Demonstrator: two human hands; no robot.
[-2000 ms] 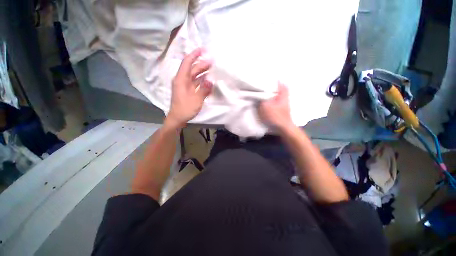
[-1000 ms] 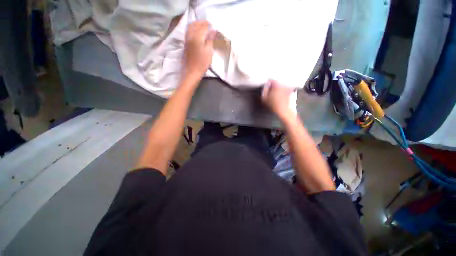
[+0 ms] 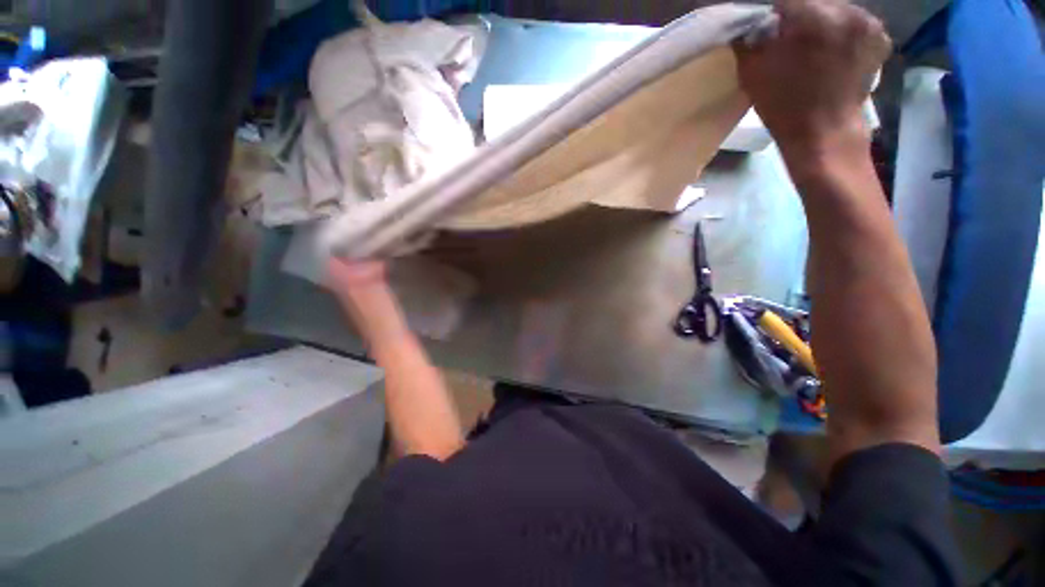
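Note:
A beige cloth piece (image 3: 607, 149) is stretched taut between my two hands, lifted above the ironing table (image 3: 573, 333). My left hand (image 3: 361, 275), blurred, grips its lower left end. My right hand (image 3: 814, 69) is raised at the upper right and grips the other end. Another creased off-white cloth (image 3: 384, 115) lies bunched at the table's back left. A bright white sheet (image 3: 516, 111) shows partly behind the lifted piece. Black-handled shears (image 3: 701, 292) lie on the table at the right, blades pointing away from me.
An iron with a yellow handle (image 3: 791, 342) sits right of the shears, partly hidden by my right forearm. A blue padded form (image 3: 991, 218) stands at the right. A grey padded arm (image 3: 206, 149) is at the left. A white-grey table (image 3: 229, 413) is at the lower left.
My hands have lifted the cloth off the table and spread apart, the right one up and to the right, the left one left and down. More tabletop shows. The view has shifted.

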